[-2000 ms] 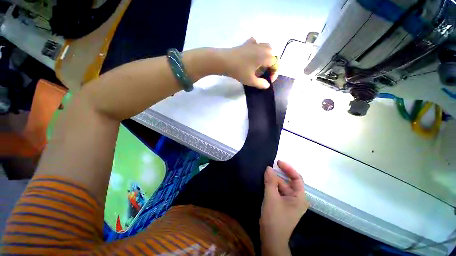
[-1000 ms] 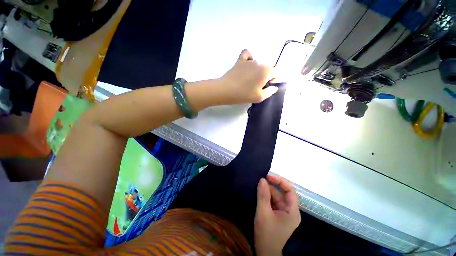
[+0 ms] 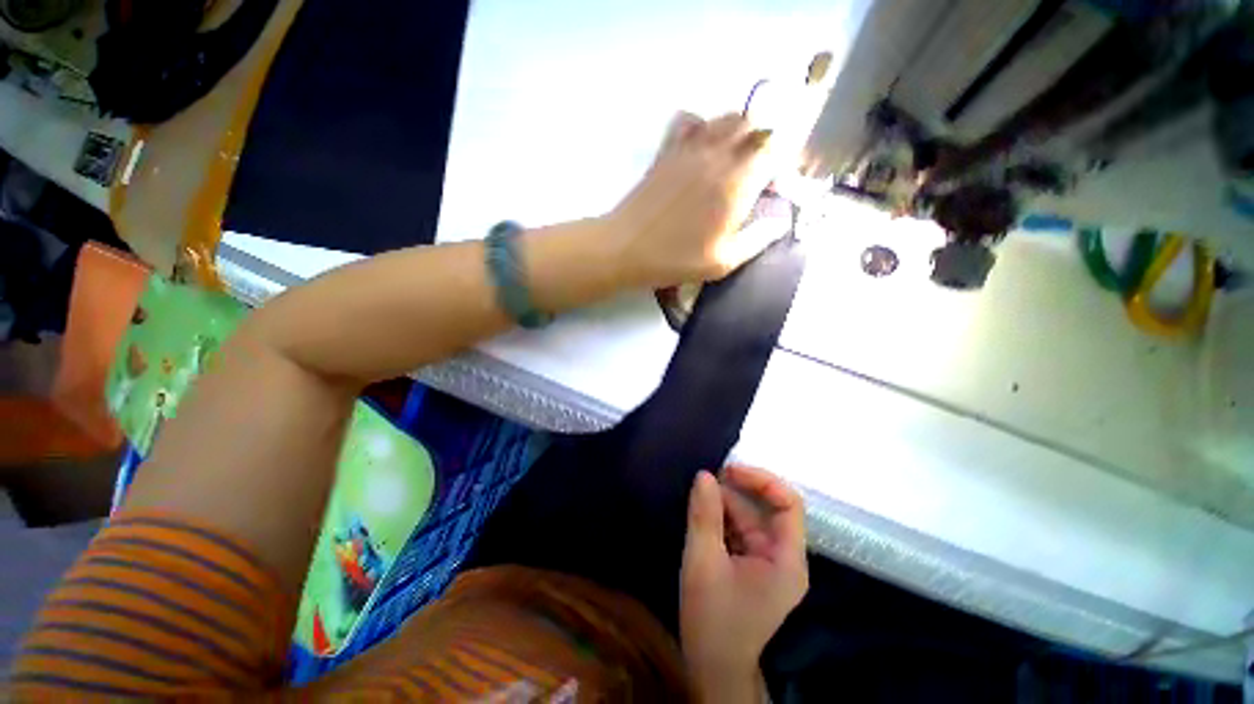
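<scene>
A dark cloth piece (image 3: 715, 365) runs from my lap over the table's front edge up to the lit needle area of the sewing machine (image 3: 963, 110). My left hand (image 3: 695, 200) is at the cloth's narrow end, fingers on it beside the needle area; glare hides the needle and the fingertips' exact hold. My right hand (image 3: 745, 550) is at the table's front edge, thumb and forefinger pinching the cloth's right edge. A small dark fitting shows under my left hand's wrist side.
Flat dark panels (image 3: 351, 124) lie at the far left of the table (image 3: 564, 83). A green printed sheet (image 3: 371, 509) and blue basket (image 3: 475, 475) are left of my lap. Green and yellow rings (image 3: 1169, 296) lie right of the machine head. An orange chair (image 3: 103, 330) stands at left.
The cloth's narrow end has moved up to the needle area with my left hand, which now lies flatter there. My right hand has shifted slightly left. The view has shifted and the machine head looks blurred.
</scene>
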